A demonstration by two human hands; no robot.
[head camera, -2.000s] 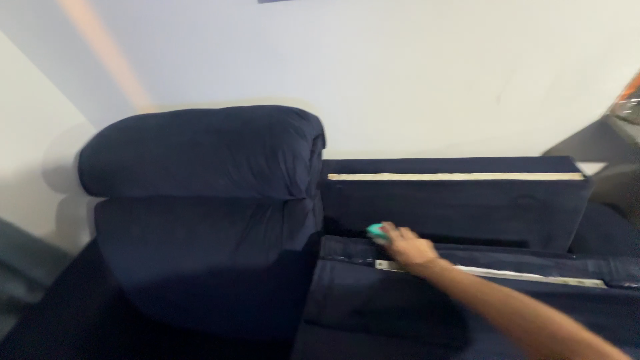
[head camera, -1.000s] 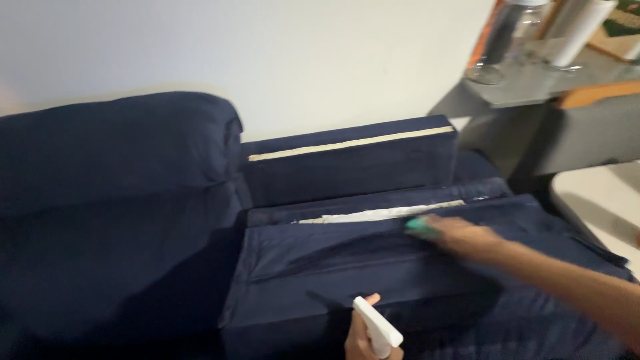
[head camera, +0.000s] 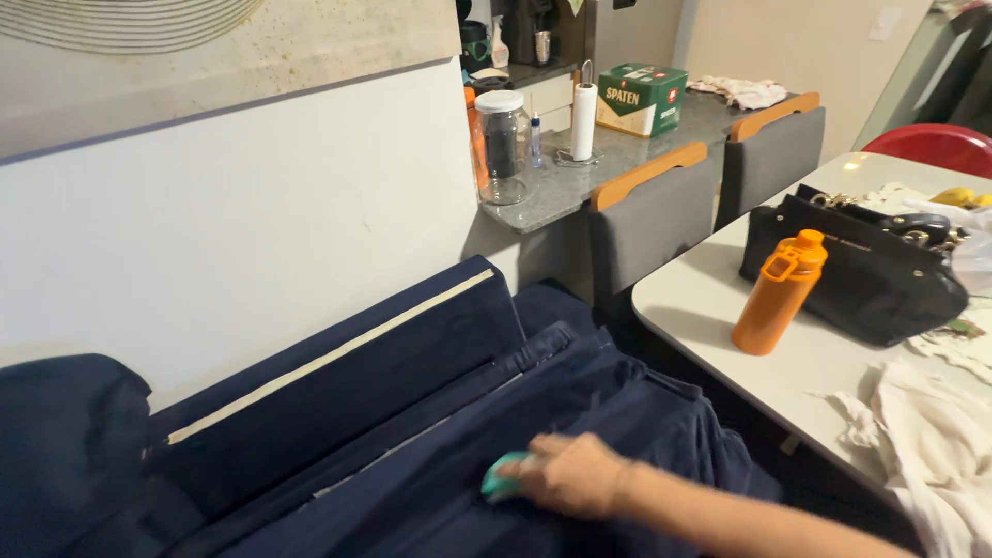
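My right hand (head camera: pixel 577 473) grips a small teal object (head camera: pixel 502 477), perhaps a brush or sponge, against the dark blue fabric (head camera: pixel 434 496) of a sofa. Motion blurs the hand. Behind it stands the sofa's back frame (head camera: pixel 349 380) with a pale strip (head camera: pixel 333 353) along its upper part. A padded blue cushion (head camera: pixel 66 434) is at the left edge. My left hand is out of view.
On the right, a white table (head camera: pixel 690 287) holds an orange bottle (head camera: pixel 779 294), a black handbag (head camera: pixel 860 263) and a white cloth (head camera: pixel 930 442). Grey chairs (head camera: pixel 655 221) stand by a granite counter (head camera: pixel 542 194) with a glass jar (head camera: pixel 502 147), a paper towel roll (head camera: pixel 583 124) and a green box (head camera: pixel 641 99).
The view has swung right, bringing the table into sight. My left hand, holding a white spray bottle one second ago, has left the view. My right hand keeps hold of the teal object.
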